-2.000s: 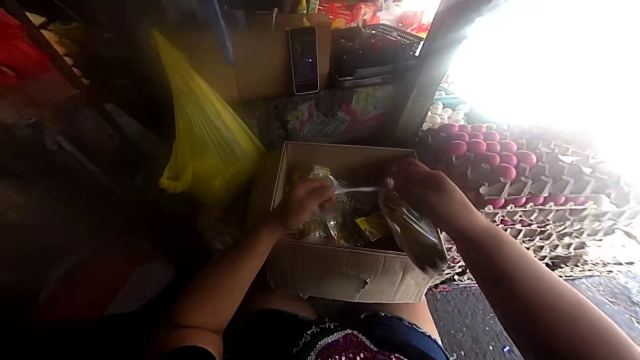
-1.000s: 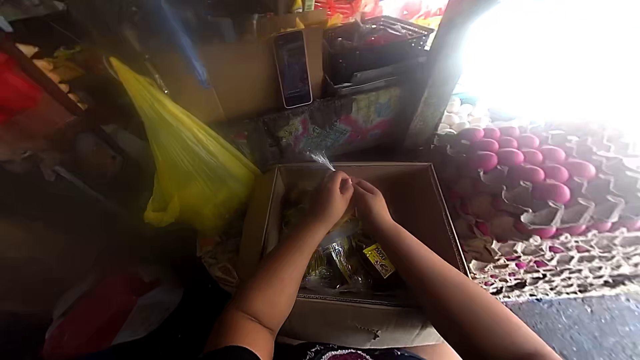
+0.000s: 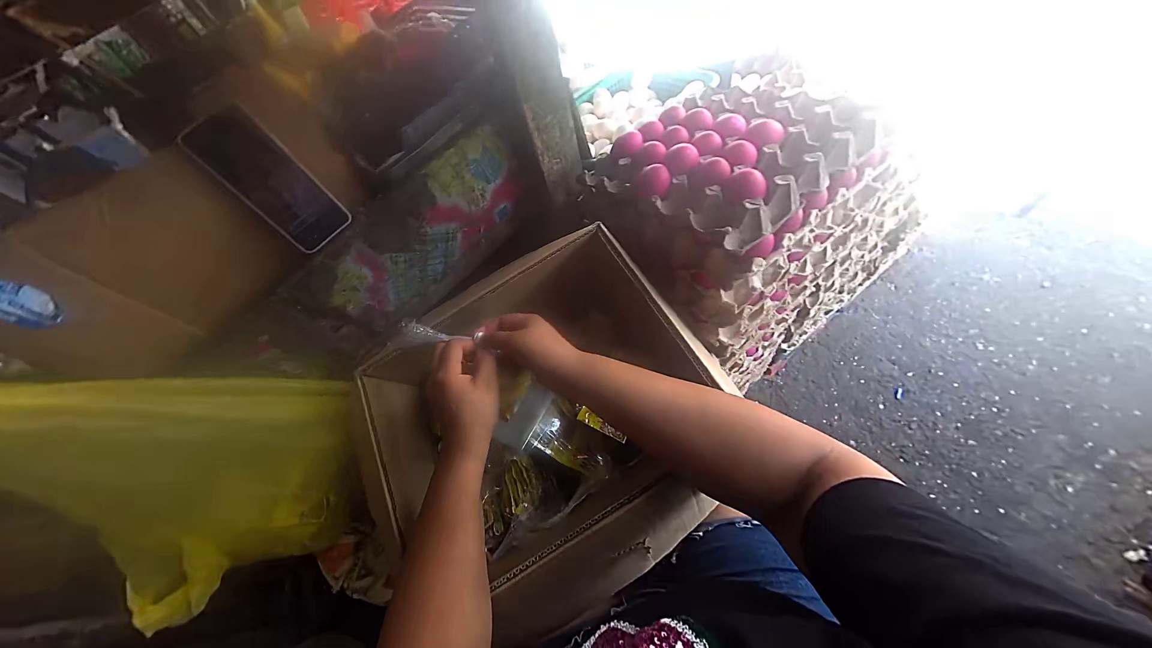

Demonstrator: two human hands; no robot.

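Note:
Over an open cardboard box point(image 3: 594, 531), my left hand point(image 3: 463, 387) and my right hand point(image 3: 526, 342) meet fingertip to fingertip. Both pinch the gathered top of a clear plastic bag point(image 3: 423, 333), whose loose end sticks out to the left of my fingers. The rest of that bag is largely hidden behind my hands. Inside the box lie clear plastic packets point(image 3: 549, 432) with yellow and dark contents, and a small yellow printed packet point(image 3: 600, 423) shows beside my right forearm.
A yellow plastic bag point(image 3: 198, 459) hangs left of the box. Behind it, a phone point(image 3: 265, 178) leans on cardboard point(image 3: 126, 238). Stacked egg trays point(image 3: 810, 261) with pink eggs point(image 3: 711, 171) stand right of the box near a wooden post point(image 3: 544, 99); white eggs point(image 3: 621, 112) lie behind.
Two seconds ago my hands were apart, with a clear bag hanging from my right hand; one second ago they were together at its top, as now. The view has turned strongly.

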